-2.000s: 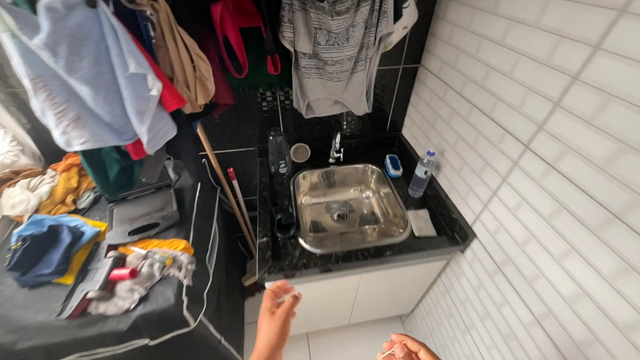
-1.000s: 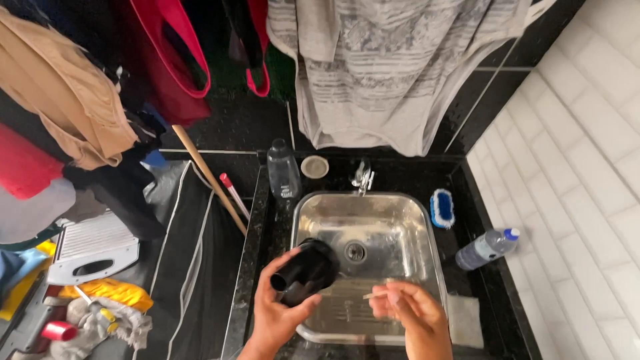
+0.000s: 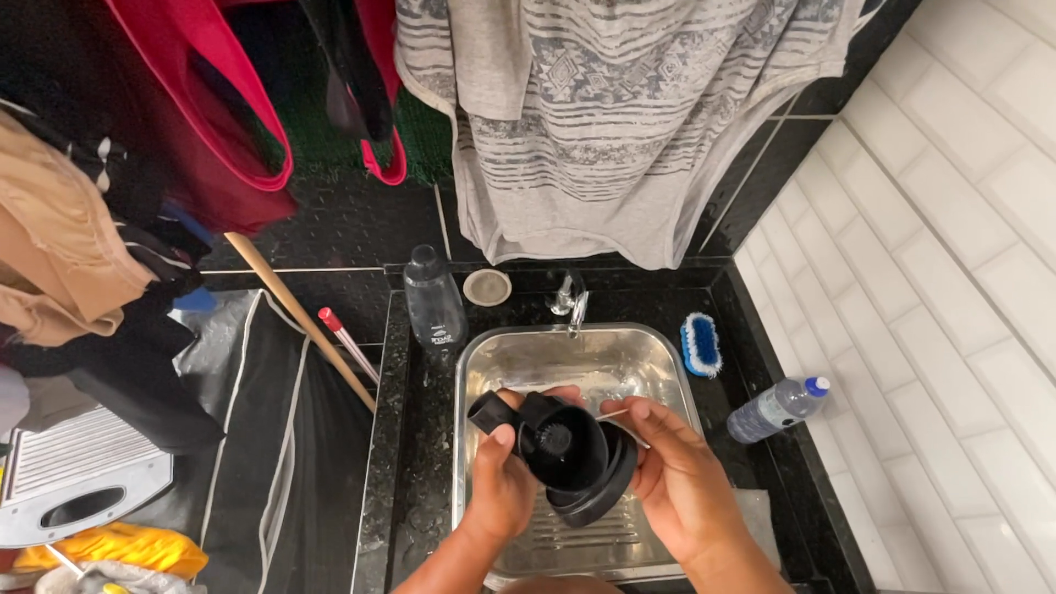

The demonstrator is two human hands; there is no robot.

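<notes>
Above the stainless steel sink (image 3: 660,346), my left hand (image 3: 505,487) grips a black plastic bottle lid (image 3: 569,445) with a spout and a round, open inside facing the camera. My right hand (image 3: 678,474) pinches a thin, pale stick (image 3: 612,413) between thumb and forefinger, its tip close to the lid's rim. The other fingers of my right hand are beside the lid; whether they bear on it I cannot tell. A dark translucent bottle (image 3: 434,301) without its lid in view stands at the sink's back left corner.
Round the sink are a chrome faucet (image 3: 569,301), a round drain cover (image 3: 487,287), a blue and white brush (image 3: 701,345), a plastic bottle with a blue cap (image 3: 775,408) and a pale cloth (image 3: 757,528). A grey patterned shirt (image 3: 594,124) hangs above. A wooden handle (image 3: 301,322) leans at left.
Two seconds ago both hands were in front of the counter, the left without the black lid. Now they are together over the sink, around the lid. The view has moved closer to the sink.
</notes>
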